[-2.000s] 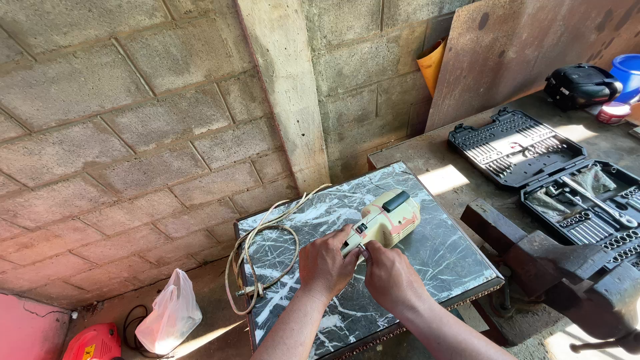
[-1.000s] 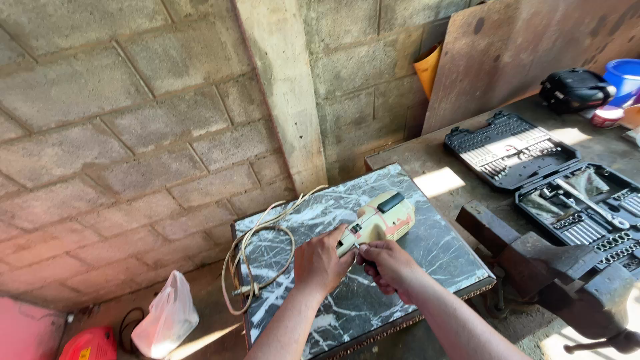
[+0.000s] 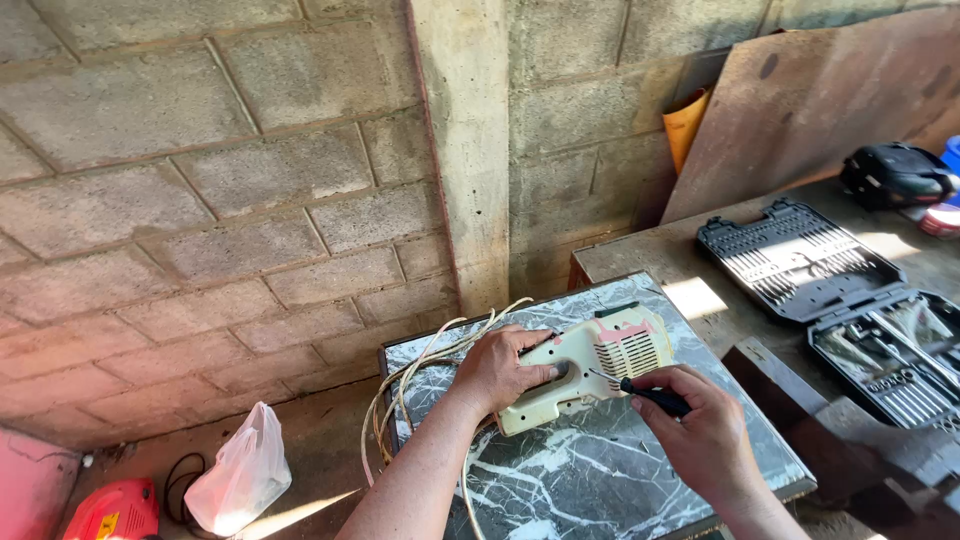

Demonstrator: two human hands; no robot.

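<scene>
A cream plastic power tool housing with a slotted vent and pink smears lies on its side on a marble-patterned tabletop. My left hand grips its handle, the thumb at the handle opening. My right hand holds a screwdriver with a black handle; its thin shaft points left, with the tip over the housing beside the vent. Whether the tip touches the housing cannot be told. A pale power cord lies coiled at the table's left edge, partly behind my left forearm.
On the workbench at right are an opened socket and bit set case, a bench vise and a black bag. A block wall stands behind. On the floor at left are a plastic bag and a red machine.
The cream housing has been turned over, so its vented side now shows. My right hand has moved off the handle area to the right, and the screwdriver is now plainly visible in it.
</scene>
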